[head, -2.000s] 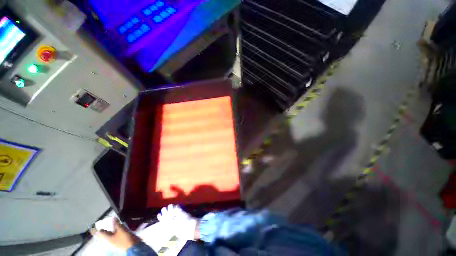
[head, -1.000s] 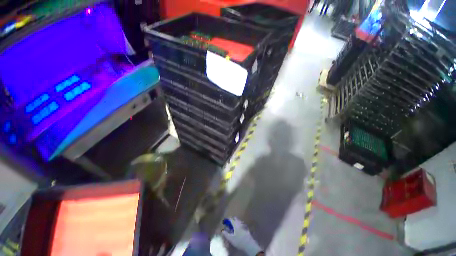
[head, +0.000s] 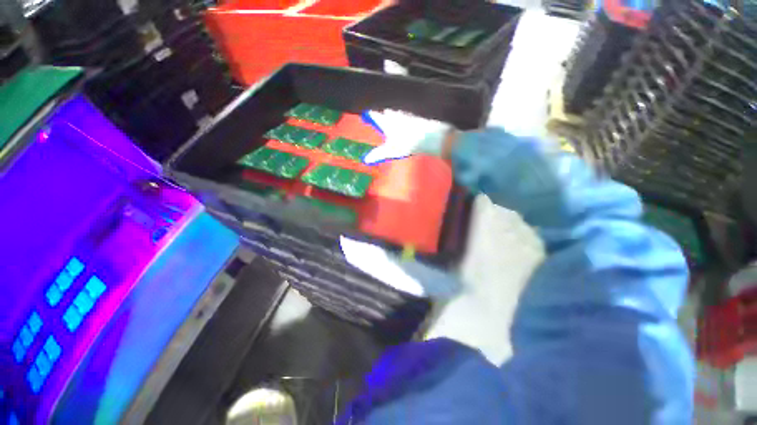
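My right hand (head: 407,137), in a white glove with blue fingertips, reaches into the top black tote (head: 448,91). Its thumb and fingers are spread apart beside a green circuit board panel (head: 347,148); whether they touch it is unclear. Several green panels, such as one at the front (head: 338,179), lie in rows on the red liner (head: 407,203), whose right part is bare. My left hand is out of view; a dark blue sleeve (head: 432,382) shows at the bottom edge.
The purple-lit station (head: 75,216) with glowing cyan boards (head: 83,303) is at left. A pale stool (head: 261,408) is at the bottom. Behind are another black tote (head: 432,37) and red crates (head: 274,41). Slotted racks (head: 656,91) and a red crate (head: 726,332) are at right.
The view has turned from the bare red-lined tote to the stacked tote with boards. My right hand has moved from over the aisle floor into this tote. My left hand has left the view.
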